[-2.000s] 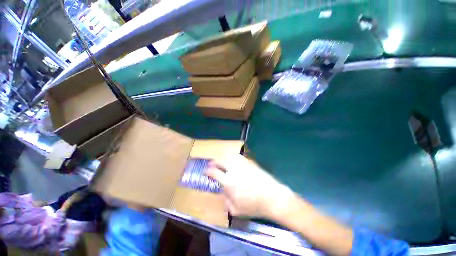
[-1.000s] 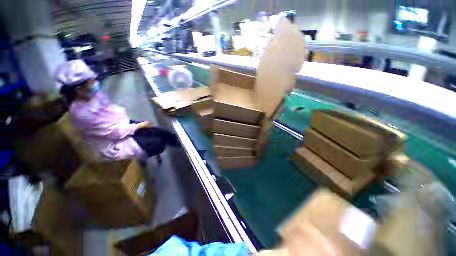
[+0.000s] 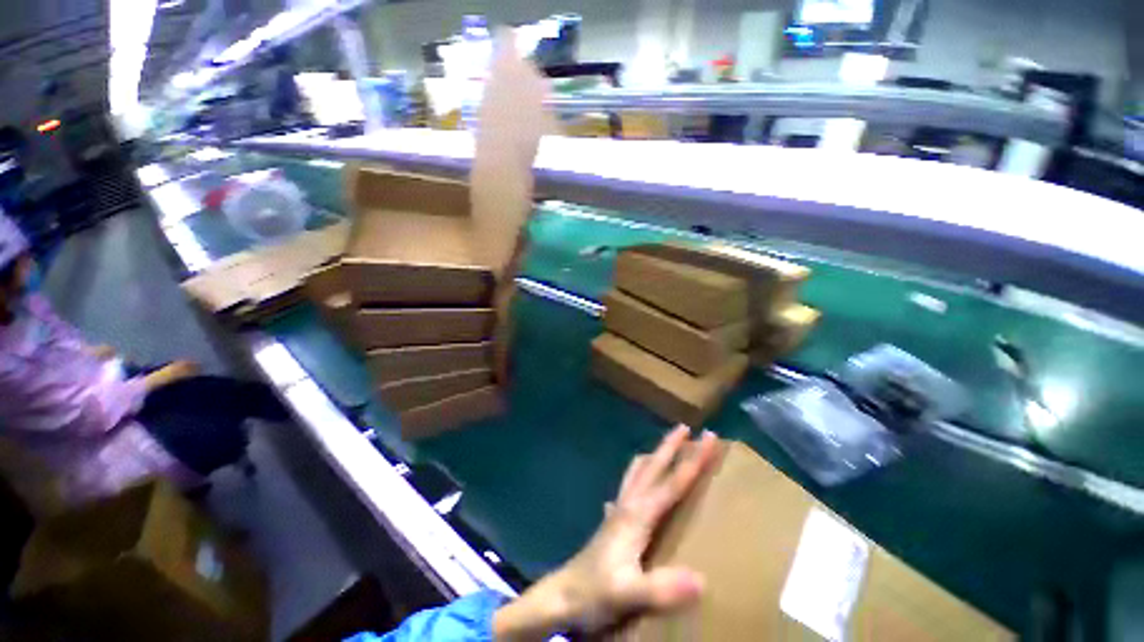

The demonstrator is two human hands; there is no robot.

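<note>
A closed brown mailer box (image 3: 765,552) with a white label (image 3: 824,574) lies close in front of me at the bottom, cut off by the frame edge. My left hand (image 3: 634,539) is on its left side, with the fingers over the upper left edge and the thumb on the near part. My right hand is not in view. Clear air-column bags (image 3: 822,429) with a dark item at their right lie on the green conveyor behind the box.
Three closed boxes (image 3: 677,291) are stacked mid-line, with more behind them. Nested open mailer boxes (image 3: 427,320) with a tall lid stand at left, beside flat cardboard (image 3: 257,276). A metal rail (image 3: 364,470) edges the conveyor. A person in pink (image 3: 63,376) sits left, near a floor carton (image 3: 138,564).
The view has swung left, then partly back right. The box that was open with a wrapped item inside now appears closed, label up. My right hand has left view; my left hand has come into view.
</note>
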